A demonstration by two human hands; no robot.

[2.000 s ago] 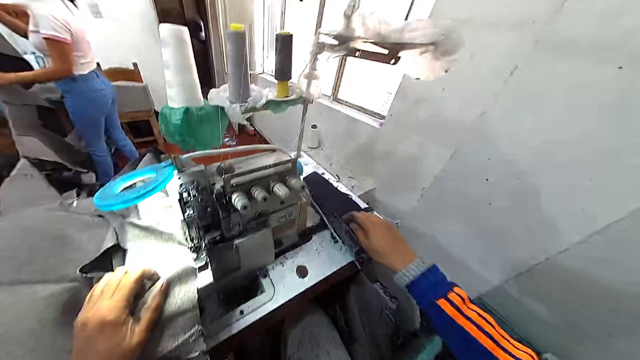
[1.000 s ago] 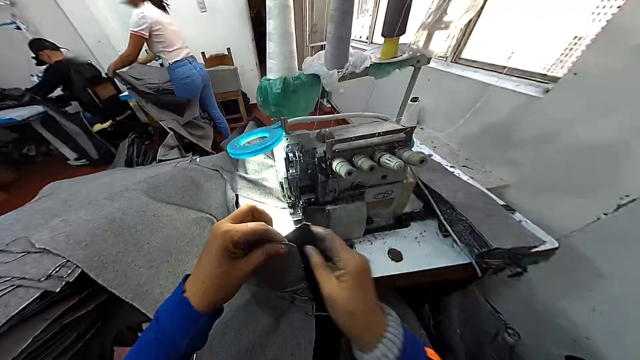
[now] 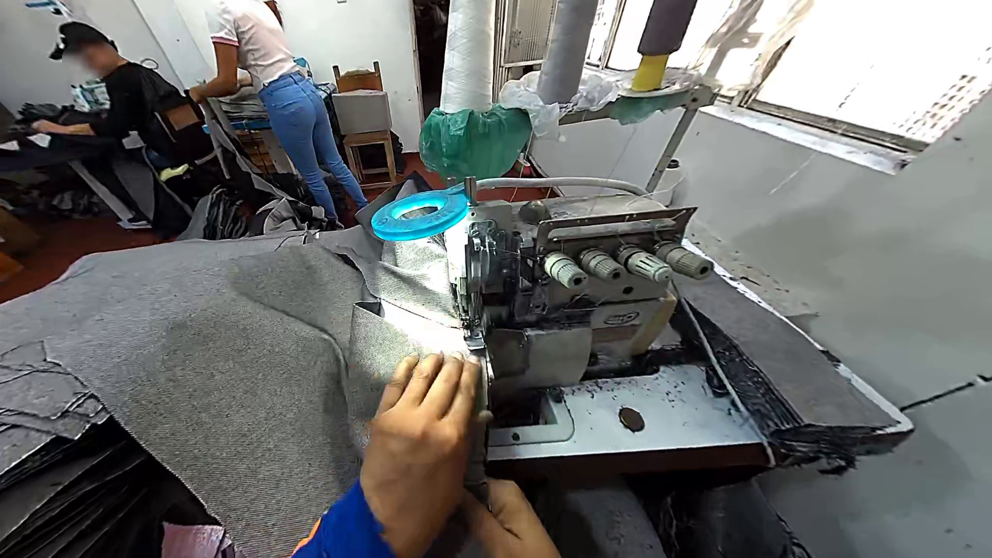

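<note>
An overlock sewing machine [image 3: 573, 287] stands in front of me, its lamp lighting the presser foot [image 3: 474, 339]. Grey denim fabric [image 3: 387, 341] lies at and under the foot. My left hand [image 3: 426, 434] rests flat on this fabric just before the foot, fingers close together and pointing at it. Lower and to the right, my right hand [image 3: 508, 523] is at the fabric's near edge, thumb and fingers closed on it; part of it is hidden behind the left hand. A blue plastic ring [image 3: 420, 215] sits at the machine's upper left.
Large grey denim pieces [image 3: 256, 372] cover the left side. Stacked dark cut pieces [image 3: 783, 364] lie right of the machine. Thread cones [image 3: 469, 62] stand behind it, one in a green plastic bag [image 3: 474, 143]. Two people [image 3: 291, 93] are at the back left, near a wooden chair [image 3: 368, 124].
Both hands were together at a dark piece before the machine; now the left lies flat on fabric at the foot and the right is lower. Earlier still, the right hand was on the stack at right.
</note>
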